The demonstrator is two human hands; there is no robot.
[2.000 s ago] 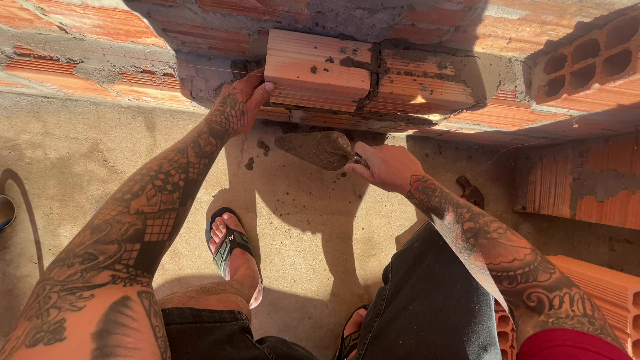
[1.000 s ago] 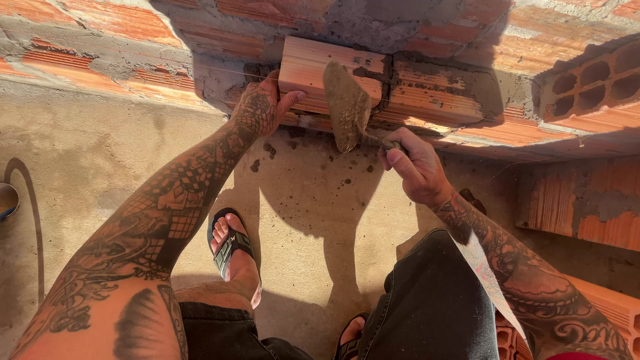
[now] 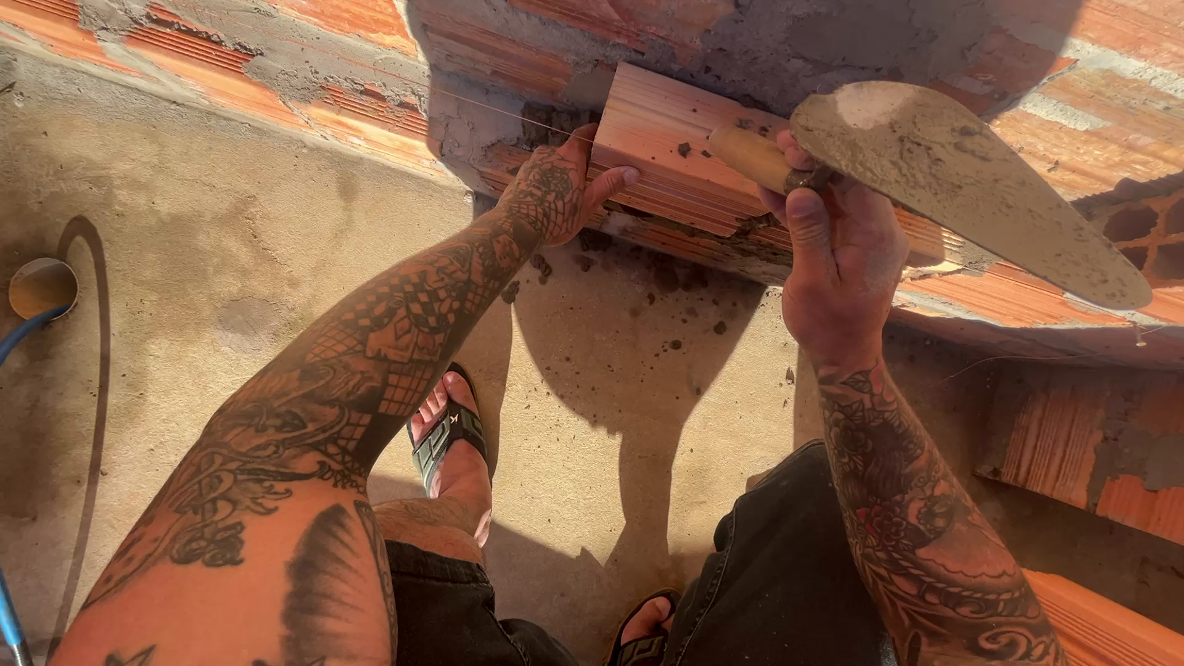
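Note:
My left hand [image 3: 560,190] rests against the near left end of a hollow clay brick [image 3: 661,139], fingers at its end face and thumb along its near side. Raised over that brick, my right hand [image 3: 837,240] grips a masonry trowel near its neck. The trowel's wooden handle [image 3: 754,157] points left above the brick's top, and its mortar-smeared blade [image 3: 971,185] extends to the right. Bits of mortar lie on the brick. A taut string [image 3: 481,106] runs to the brick's left end. The joint at the brick's right end is hidden behind my right hand and the trowel.
The brick wall [image 3: 370,111] with mortar joints crosses the top. Mortar crumbs [image 3: 666,277] dot the concrete floor [image 3: 277,277]. A round object with a blue part [image 3: 44,289] is at far left. More hollow bricks [image 3: 1101,610] are at lower right, below a mortared brick section [image 3: 1054,444].
My right hand has lifted the trowel and turned it, so the blade now points right and the handle left. My left hand stays at the brick's left end.

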